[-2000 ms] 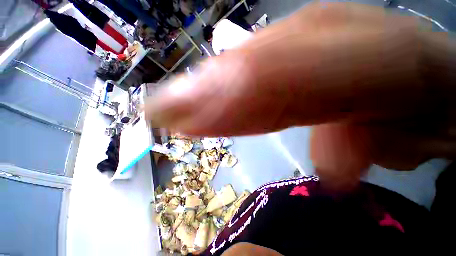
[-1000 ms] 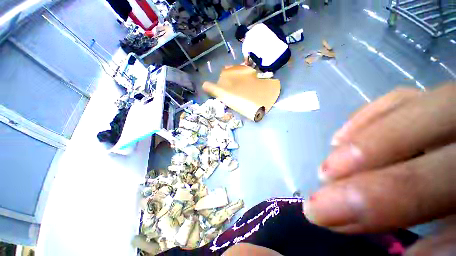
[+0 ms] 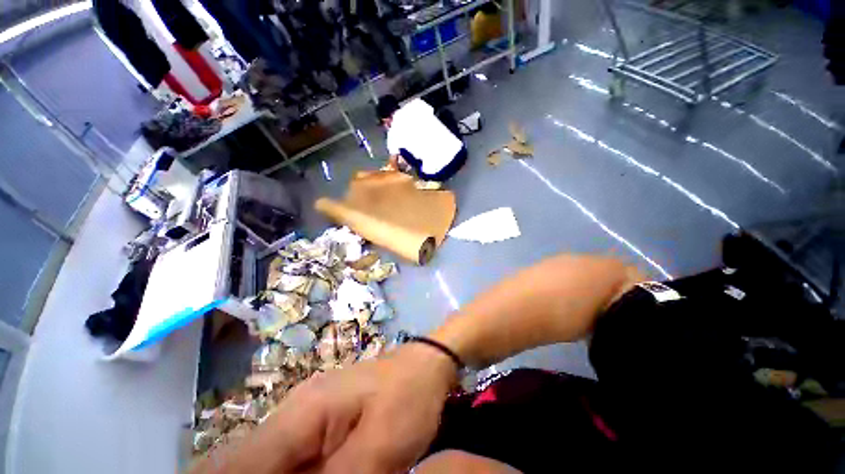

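My right hand reaches in from the right across the lower part of the view, with a dark band at the wrist. Its fingertips are cut off or unclear at the lower left, so I cannot tell whether it holds anything. My left hand is not identifiable. A patch of skin shows at the bottom edge, too cut off to name. Beyond my hand, a heap of tan and whitish bundles lies on the floor beside the long white table.
A person in a white top crouches by a kraft paper roll. A white sheet lies nearby. A metal trolley stands upper right. Dark cloth and a white board are on the table.
My right hand has moved from the right side to the lower left, and its forearm now shows. The view has shifted, bringing in more of the trolley and the floor at right.
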